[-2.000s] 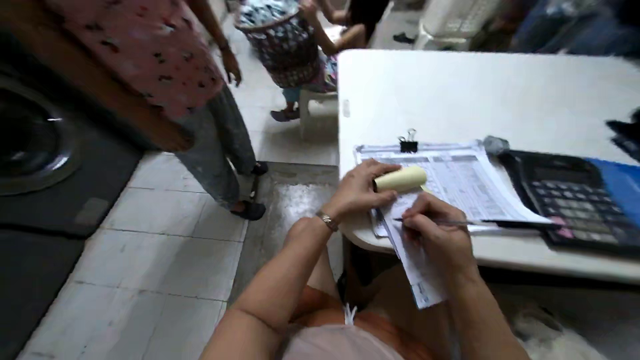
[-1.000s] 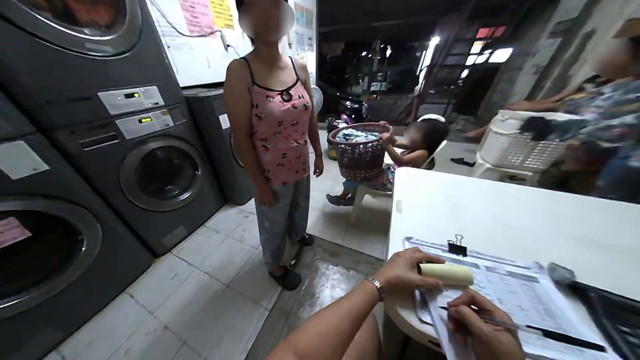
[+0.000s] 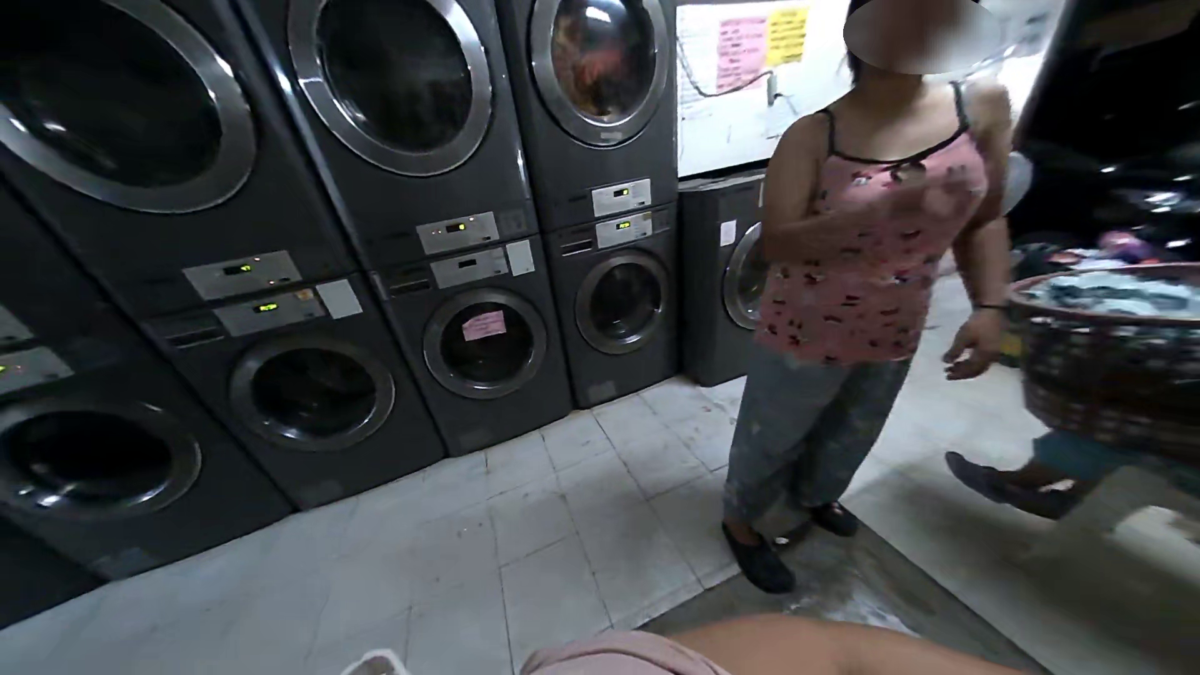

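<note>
Neither of my hands shows in the head view now; part of my bare arm or leg and some pale pink cloth (image 3: 619, 653) lie along the bottom edge, blurred. In front stands a person in a pink patterned top (image 3: 867, 253) and grey trousers (image 3: 797, 412), with one forearm bent across the body and the other hand hanging down. Stacked dark grey front-loading laundry machines (image 3: 375, 220) fill the left side, their small displays lit. Behind the glass of one upper door (image 3: 602, 58), orange-brown contents are visible.
A woven laundry basket (image 3: 1106, 361) filled with cloth is at the right, above another person's foot in a dark shoe (image 3: 1008, 487). Pale floor tiles (image 3: 553, 525) run along the machines. Pink and yellow written sheets (image 3: 764, 47) hang on a white board.
The view has swung far to the left and away from the table. My hands, the pen and the papers have left the frame. The standing person's one forearm has come up across the body.
</note>
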